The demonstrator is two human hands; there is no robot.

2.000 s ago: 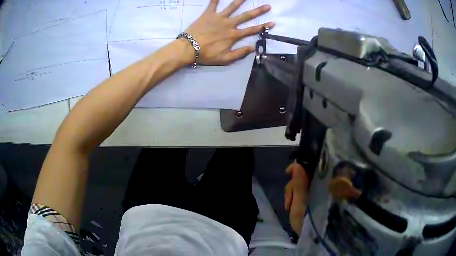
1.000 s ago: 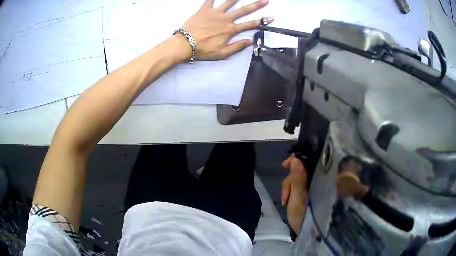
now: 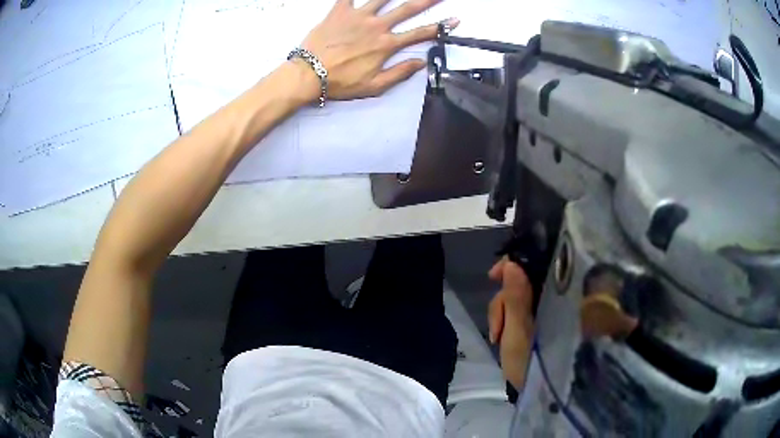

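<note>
My left hand [image 3: 363, 53] lies flat with spread fingers on the white paper marker [image 3: 265, 137], its fingertips beside the blade stand of the cutting machine. The grey metal straight knife cutting machine [image 3: 684, 180] fills the right side, close to the camera. Its shiny base plate [image 3: 462, 154] sits at the lay's front edge, partly under the paper. My right hand [image 3: 511, 312] is at the machine's near side, mostly hidden behind the body; its fingers are curled at the dark handle [image 3: 534, 231]. The blade's contact with the lay is hard to see.
The off-white table edge [image 3: 282, 224] runs across in front of my body. A dark cut line [image 3: 175, 103] crosses the paper at left. Scraps [image 3: 178, 404] lie on the grey floor at lower left. A black cable [image 3: 753, 81] loops at the machine's top right.
The view has shifted and tilted slightly, so the table edge slants more. My left hand stays flat on the paper and my right hand stays at the handle; the bar at top right has left view.
</note>
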